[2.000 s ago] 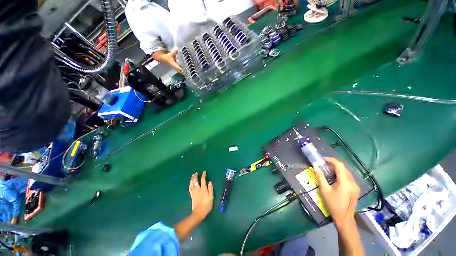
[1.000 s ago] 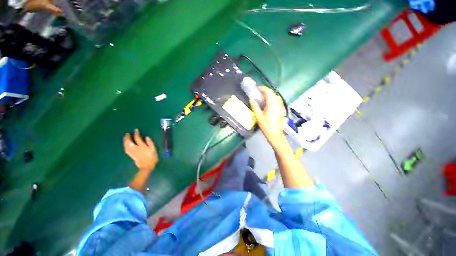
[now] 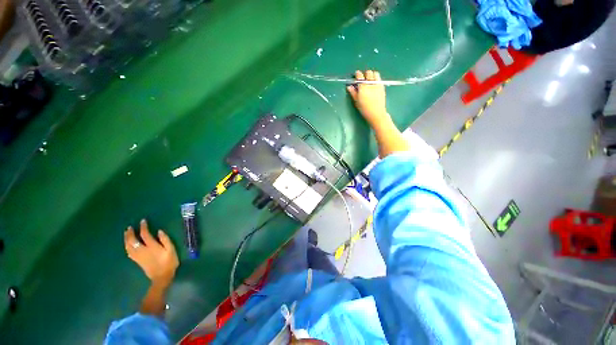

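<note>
My left hand (image 3: 152, 253) rests on the green bench mat at the lower left, empty with fingers spread. My right hand (image 3: 370, 98) is at the mat's far right, its fingers curled down at a pale tube (image 3: 420, 80); whatever is under the fingers is hidden. A clear dispensing syringe (image 3: 300, 163) lies on top of the black controller box (image 3: 269, 149), with a pale hose at its rear. A dark, slim second syringe (image 3: 191, 232) with a blue tip lies between my left hand and the box. A yellow-handled tool (image 3: 223, 186) lies beside the box.
A small white piece (image 3: 179, 171) lies on the mat. Filled clear trays (image 3: 81, 40) are at the upper left. Black cables loop beside the box. Beyond the bench edge are red stools (image 3: 584, 234), a grey floor and a person's blue sleeve (image 3: 505, 23).
My right hand has let go of the clear syringe, which now lies on the box, and has moved forward and right. A small dark part seen there before is no longer visible. The view has shifted.
</note>
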